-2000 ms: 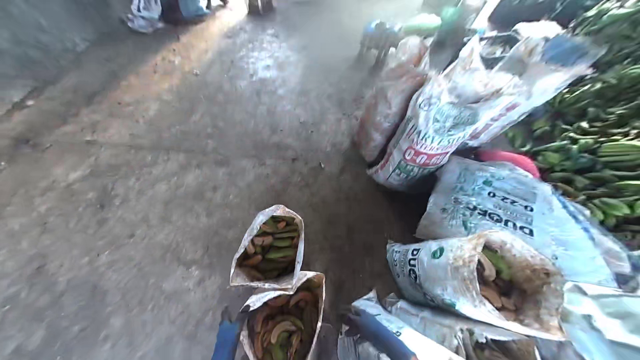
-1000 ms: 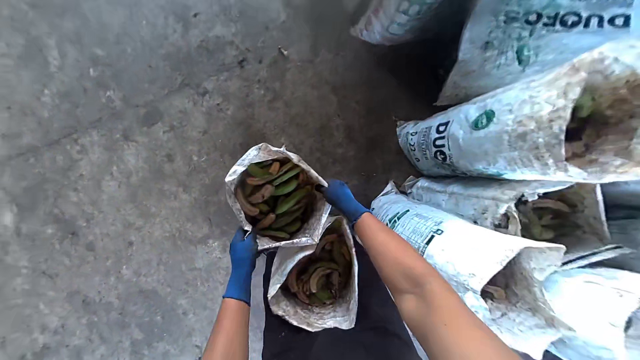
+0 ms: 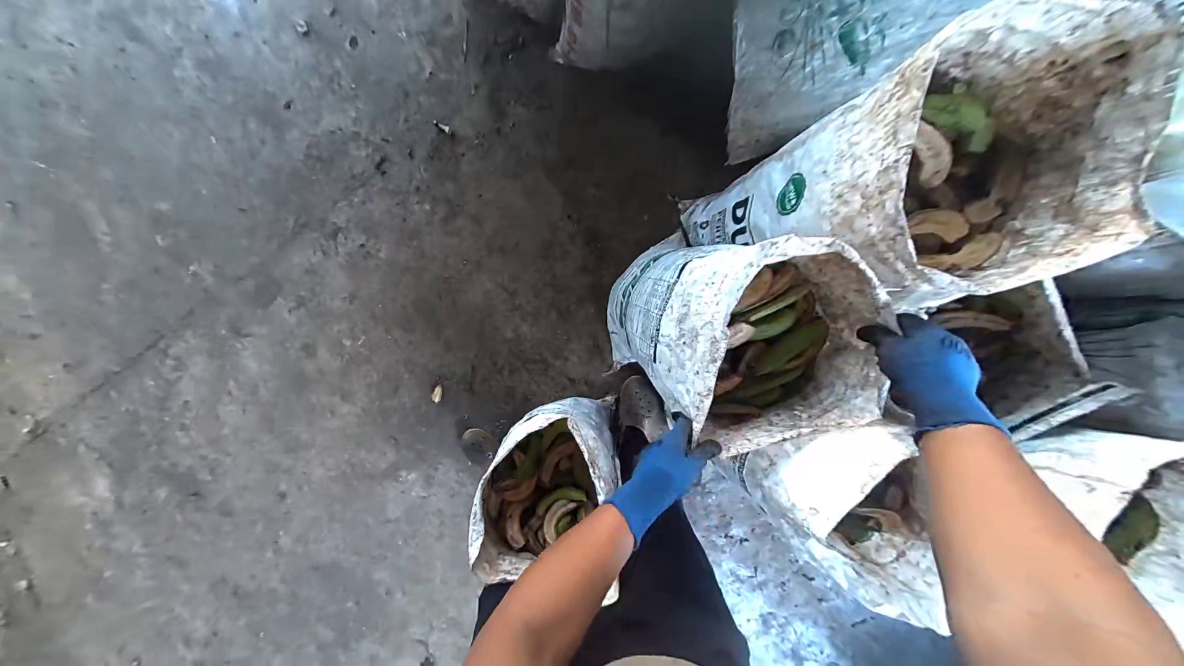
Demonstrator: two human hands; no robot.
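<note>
Both my hands wear blue knit gloves with dark fingertips. A white woven sack (image 3: 666, 305) of green and brown banana-like pieces (image 3: 772, 342) stands in front of me, its mouth wide. My left hand (image 3: 661, 476) grips its near rim at the lower left. On the opposite side of the mouth, my right hand (image 3: 930, 375) pinches the right rim. A second sack (image 3: 592, 435), holding similar pieces (image 3: 541, 486), stands on the floor beside my legs, partly behind my left forearm.
To the right, several filled white sacks crowd together, among them a large printed sack (image 3: 832, 185) with its mouth wide and a sack (image 3: 832, 481) below my right hand. Another sack (image 3: 795, 65) stands at the top. Grey concrete floor (image 3: 277, 324) extends left. My shoe (image 3: 640, 407) is between two sacks.
One second ago both hands held a filled sack farther left, beside the second one. The held sack now stands to the right, against the group of sacks. The view has shifted.
</note>
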